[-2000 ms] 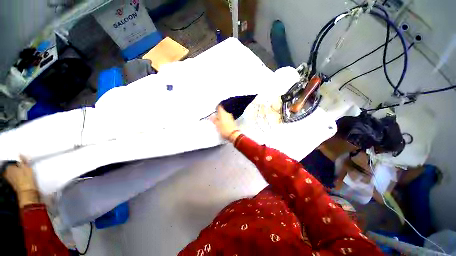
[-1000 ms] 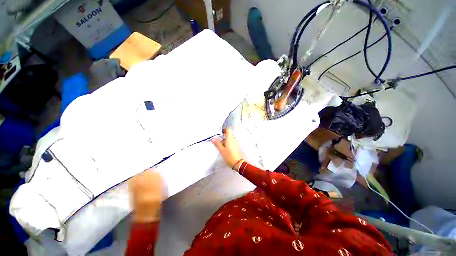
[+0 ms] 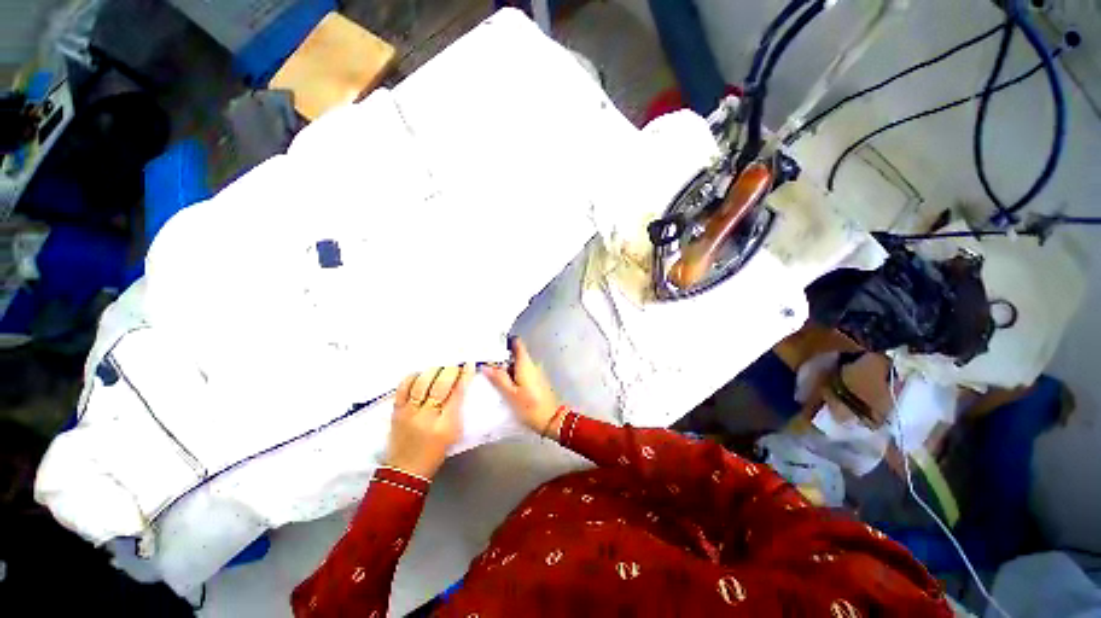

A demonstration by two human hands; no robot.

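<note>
A large white garment [image 3: 386,229] lies spread over the ironing table, with a small dark tab [image 3: 328,254] on it. Thin dark piping [image 3: 302,431] runs along its near side up to my hands. My left hand [image 3: 431,417] lies on the near edge, fingers over the piping. My right hand [image 3: 526,392] is just right of it, at the garment's corner, thumb and fingers at the edge; whether it pinches cloth is unclear. The steam iron [image 3: 722,229] with an orange-brown handle sits at the table's right end.
Dark hoses [image 3: 755,91] hang above the iron. A black cloth bundle [image 3: 906,296] lies beyond the table's right end, by a grey-white wall. A yellow-orange block [image 3: 335,66] and a blue bin [image 3: 176,184] stand behind the table.
My left hand has moved from the far left to beside my right hand. The garment's near panel is laid flatter, the dark patch is no longer visible, and the view has shifted.
</note>
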